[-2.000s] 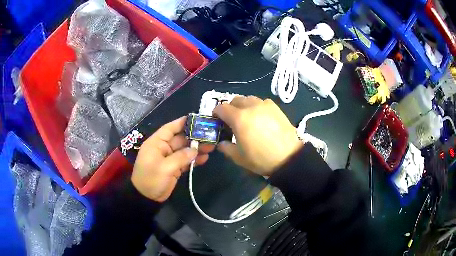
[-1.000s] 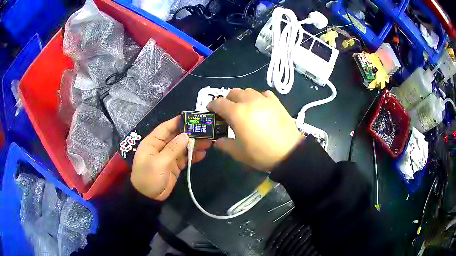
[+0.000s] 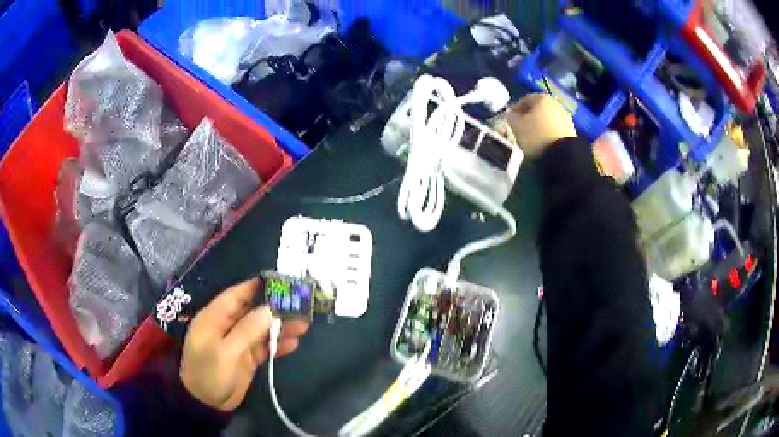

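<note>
My left hand (image 3: pixel 224 346) holds the USB tester (image 3: pixel 290 294), its small screen lit in colours, with a white USB cable (image 3: pixel 273 354) running down from it. The tester overlaps the lower edge of the white top cover (image 3: pixel 348 256). The open socket housing (image 3: pixel 446 324) lies to the right, with circuit board and wires inside. My right hand (image 3: pixel 541 124) is stretched out at the far side of the bench, beside the white power strip (image 3: pixel 487 162); its fingertips are blurred and I cannot tell whether they hold anything.
The coiled white mains cord (image 3: pixel 427 154) lies on the power strip. A red crate (image 3: pixel 278 158) of bubble-wrap bags (image 3: pixel 171 213) stands left. Blue racks (image 3: pixel 589 98), translucent bottles (image 3: pixel 675 226) and small white parts (image 3: pixel 664 309) are at the right. Small red-and-white pieces (image 3: pixel 173 305) lie by the crate.
My right hand has left the tester and reached far forward and right, uncovering the top cover and open housing. My left hand still holds the tester. The camera view has shifted.
</note>
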